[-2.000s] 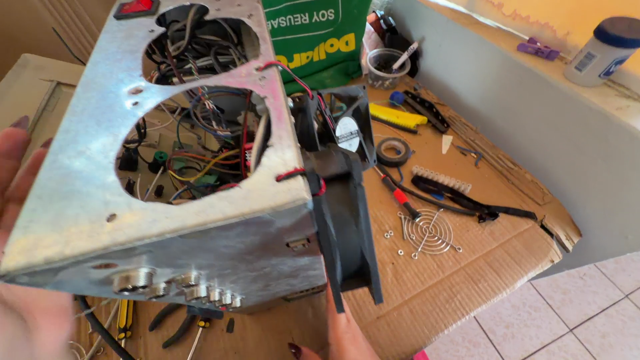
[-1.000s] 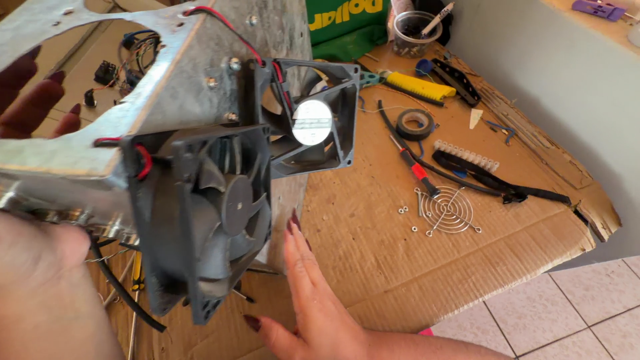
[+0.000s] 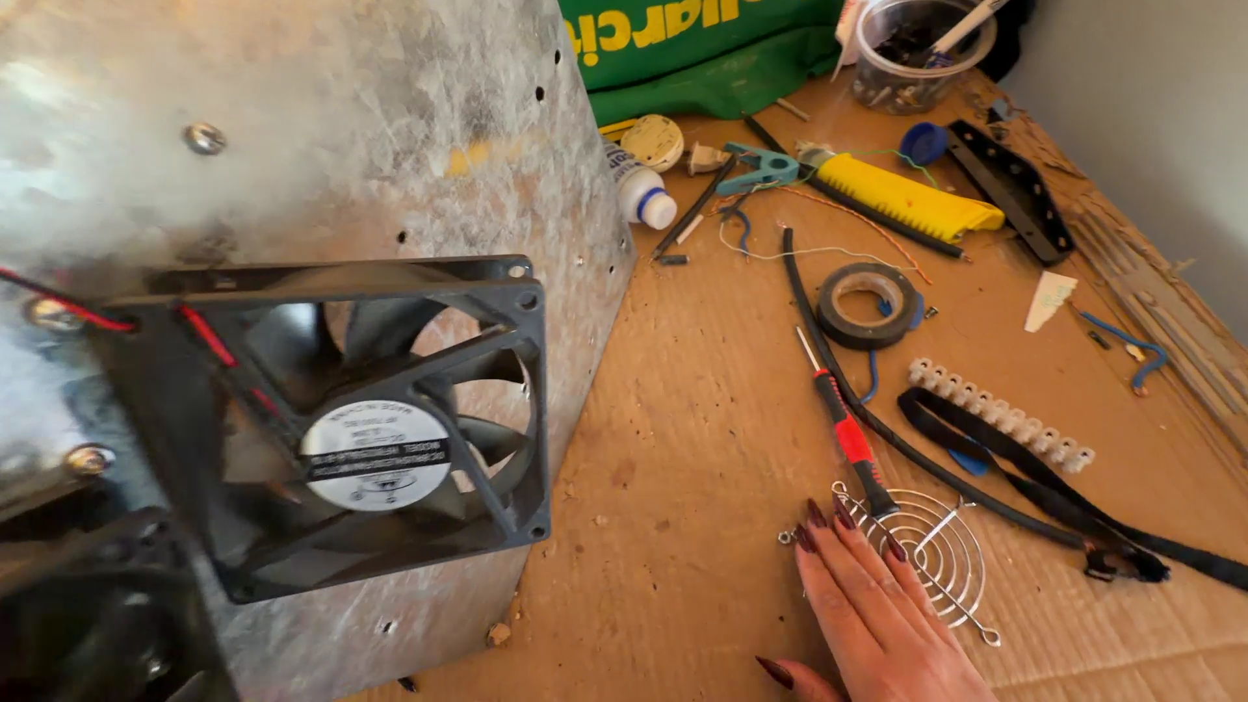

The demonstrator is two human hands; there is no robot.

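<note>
My right hand (image 3: 873,614) rests over the left part of a round wire fan guard (image 3: 941,551), fingers extended and thumb apart, with nothing gripped. The black tip of a red and black screwdriver's handle (image 3: 853,441) lies just beyond the fingertips, on the guard. At the left stands a sheet-metal case (image 3: 507,127) with screws and small holes. A black cooling fan (image 3: 517,390) with a silver label and red and black wires is against its face. Part of a second black fan (image 3: 97,604) shows at the lower left, blurred. My left hand is out of view.
Around the cardboard-covered surface (image 3: 682,439) lie black tape (image 3: 868,306), a terminal strip (image 3: 999,414), black cable, a yellow-handled tool (image 3: 902,195), a teal clamp (image 3: 760,169) and a black bracket (image 3: 1009,190). A plastic tub (image 3: 921,58) and green bag (image 3: 712,58) stand behind.
The metal case has been turned, and the labelled fan now faces me. My right hand has moved right from beside the case to the fan guard. My left hand has left the view.
</note>
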